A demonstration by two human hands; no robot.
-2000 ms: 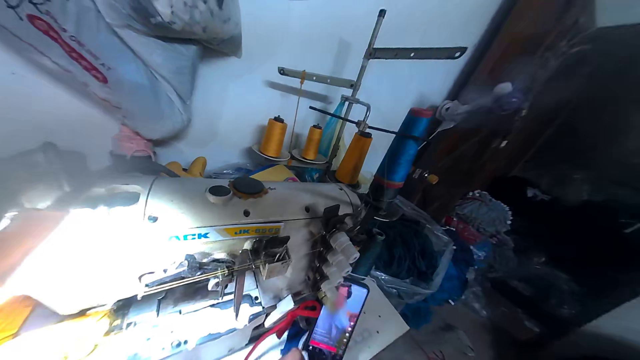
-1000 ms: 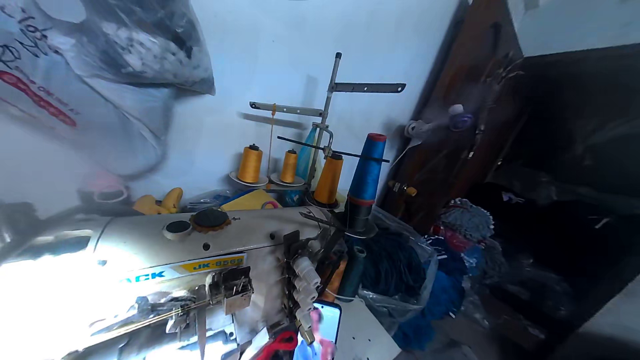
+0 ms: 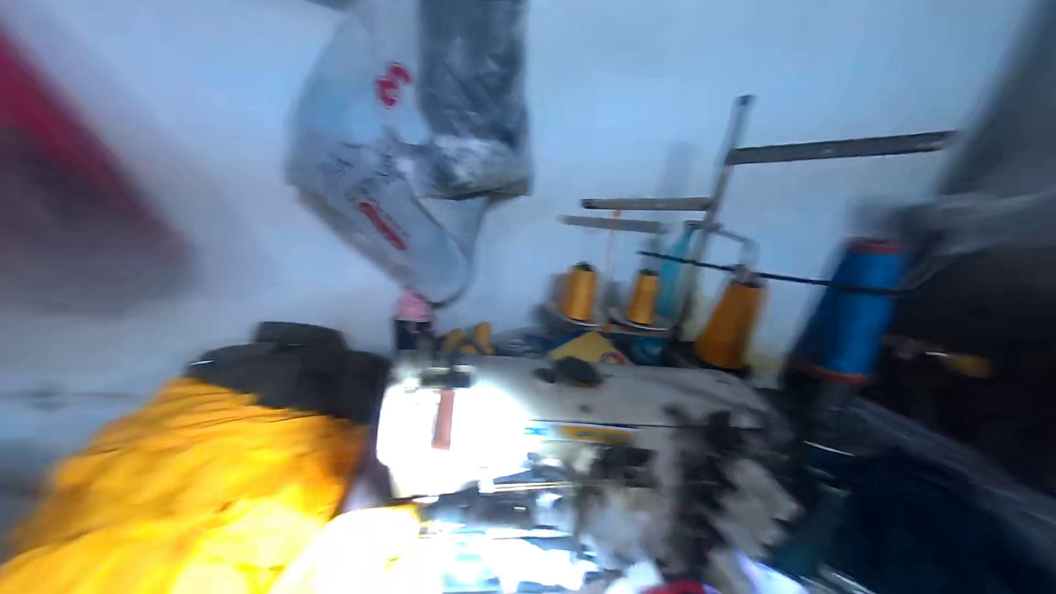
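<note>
Neither of my hands shows in the head view. A white industrial sewing machine (image 3: pixel 511 388) fills the lower middle, its left part washed out by bright light. Behind it, orange thread cones (image 3: pixel 580 293) and a large blue thread cone (image 3: pixel 862 305) stand below a metal thread stand (image 3: pixel 718 190). Yellow-orange fabric (image 3: pixel 198 470) lies heaped at the lower left, with dark fabric (image 3: pixel 301 367) behind it. A small red thing (image 3: pixel 678 587) shows at the bottom edge. The view is blurred.
Plastic bags (image 3: pixel 371 165) hang against the pale wall above the machine. A yellow item (image 3: pixel 590 346) lies behind the machine head. Dark material (image 3: pixel 907 503) in clear plastic sits at the lower right. A blurred red and dark shape is at the upper left.
The view has swung left, bringing the heaped yellow-orange fabric into sight. The phone seen at the bottom in both earlier frames is no longer clearly visible, nor are the fingertips beside it two seconds ago.
</note>
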